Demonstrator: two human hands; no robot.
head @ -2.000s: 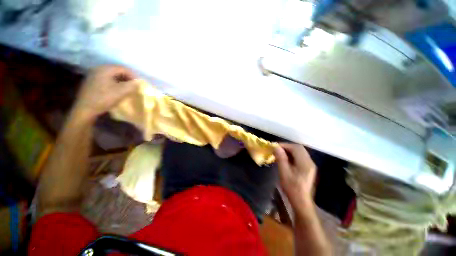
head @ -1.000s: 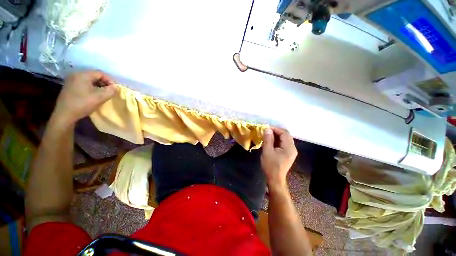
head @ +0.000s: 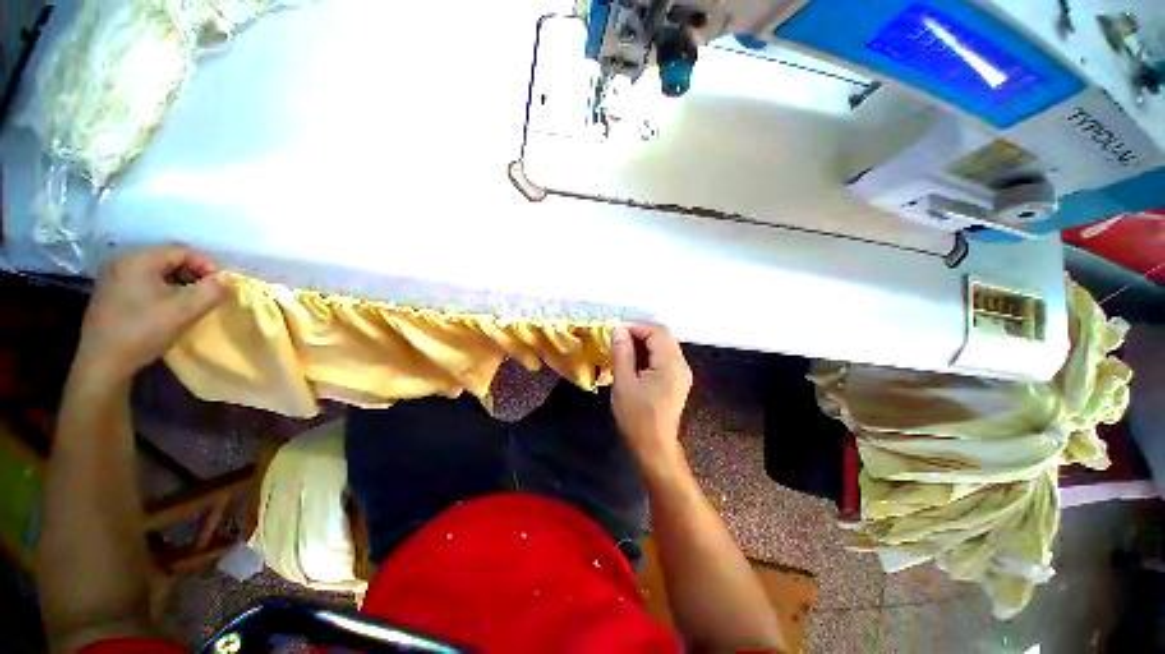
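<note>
A golden yellow fabric strip (head: 383,351) is stretched along the table's front edge. Its upper edge is puckered, and its lower part hangs in folds over the lap. My left hand (head: 143,307) pinches its left end between thumb and fingers. My right hand (head: 649,380) pinches its right end. The sewing machine (head: 818,77) stands at the back right with a lit blue screen (head: 939,58); its presser foot area (head: 620,113) has no yellow strip under it.
A cream stringy bundle (head: 109,90), partly in clear plastic, lies at the table's left. Bunched pale yellow cloth (head: 952,447) hangs right of the table (head: 792,288). A small compartment tray (head: 1005,311) is set in the table's right end. Pale cloth (head: 307,511) hangs by the wooden stool.
The view has shifted right and steadied. The strip, blurred and slanting earlier, now lies nearly level along the table edge. Both hands still hold its ends.
</note>
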